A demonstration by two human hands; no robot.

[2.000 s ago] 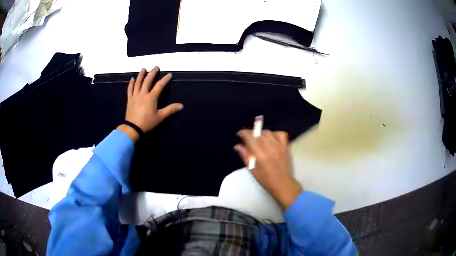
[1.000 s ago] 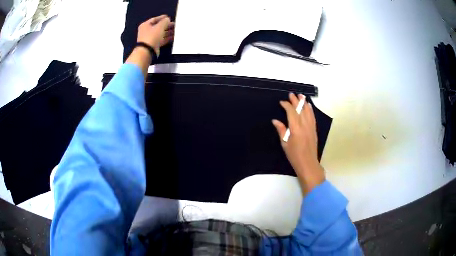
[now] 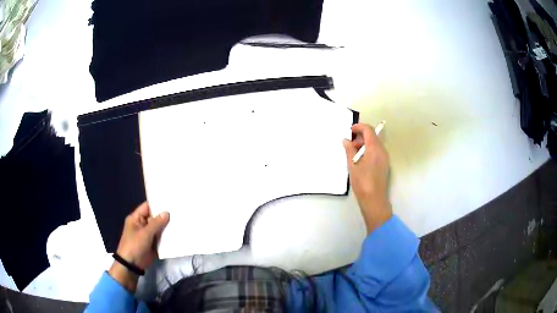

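Note:
A white card template (image 3: 201, 177) lies on a black front panel (image 3: 110, 171), with small dark dots on the card. The panel's folded placket strip (image 3: 201, 95) with a pale stitch line stays uncovered along the far edge. My left hand (image 3: 141, 235) holds the template's near left corner between thumb and fingers. My right hand (image 3: 369, 168) is at the template's right edge, with a slim white marker (image 3: 369, 142) held in its fingers. Whether its fingertips also grip the card is hard to tell.
A pile of black panels (image 3: 165, 43) lies at the far side, with a thin dark strip (image 3: 293, 45) beside it. Fanned black panels (image 3: 36, 189) lie at left. Dark bundles (image 3: 519, 67) lie at the right table edge. A yellow-brown stain (image 3: 415, 128) marks the white table.
The template has come from the far pile onto the near panel. My left hand has moved from the far pile to the template's near left corner. The view has shifted.

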